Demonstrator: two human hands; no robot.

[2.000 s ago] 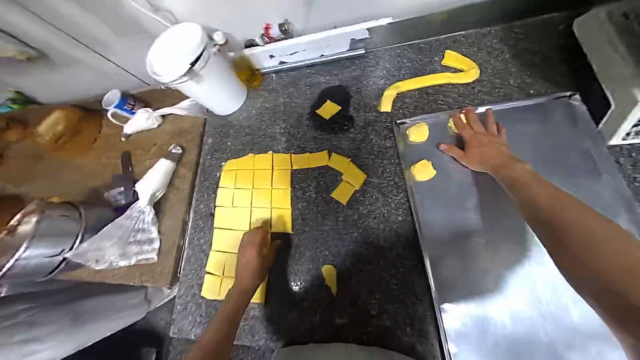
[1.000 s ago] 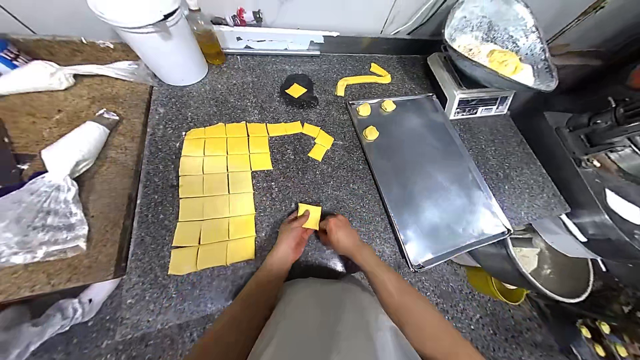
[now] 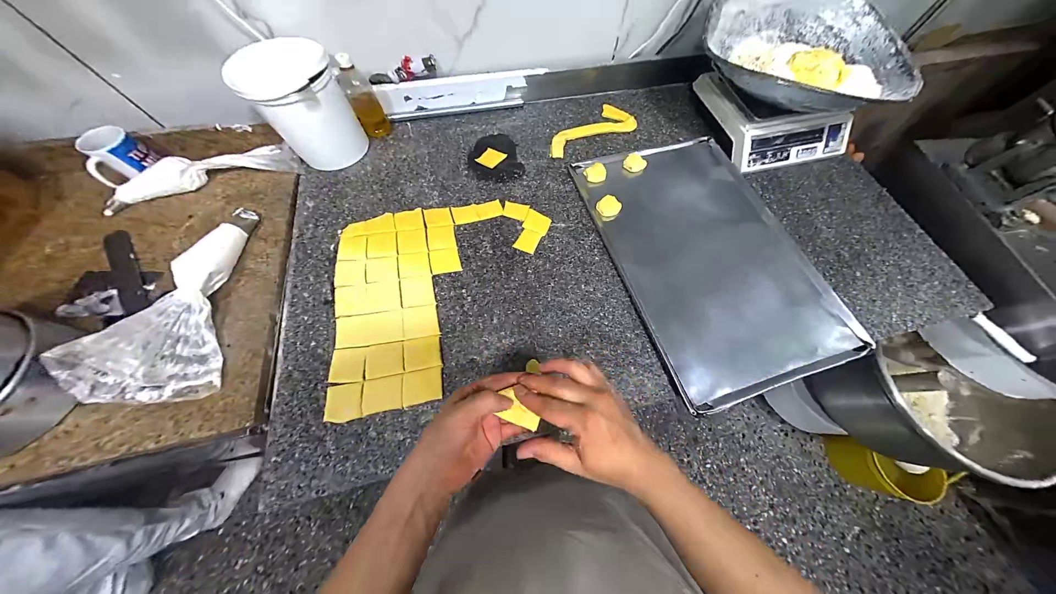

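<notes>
My left hand (image 3: 466,425) and my right hand (image 3: 582,412) meet near the counter's front edge, both gripping one square of yellow dough (image 3: 520,411), which is partly hidden by the fingers. A small yellow piece (image 3: 533,365) shows just beyond my fingertips. Left of my hands, rows of cut yellow dough squares (image 3: 384,301) lie flat on the speckled counter, with a curved line of squares (image 3: 516,213) at their upper right. To the right is a metal baking tray (image 3: 709,272) with yellow dough pieces (image 3: 608,206) in its upper left corner.
A dough strip (image 3: 594,129) and a black item (image 3: 495,157) bearing a yellow square lie at the back. Around them stand a white bucket (image 3: 301,103), an oil bottle (image 3: 363,99) and a scale (image 3: 784,136). Piping bags (image 3: 177,309) rest on the left board.
My left hand has left the dough sheet and my right hand has left the tray; they have come together near my body. Since one second ago, the fingers have closed around the square.
</notes>
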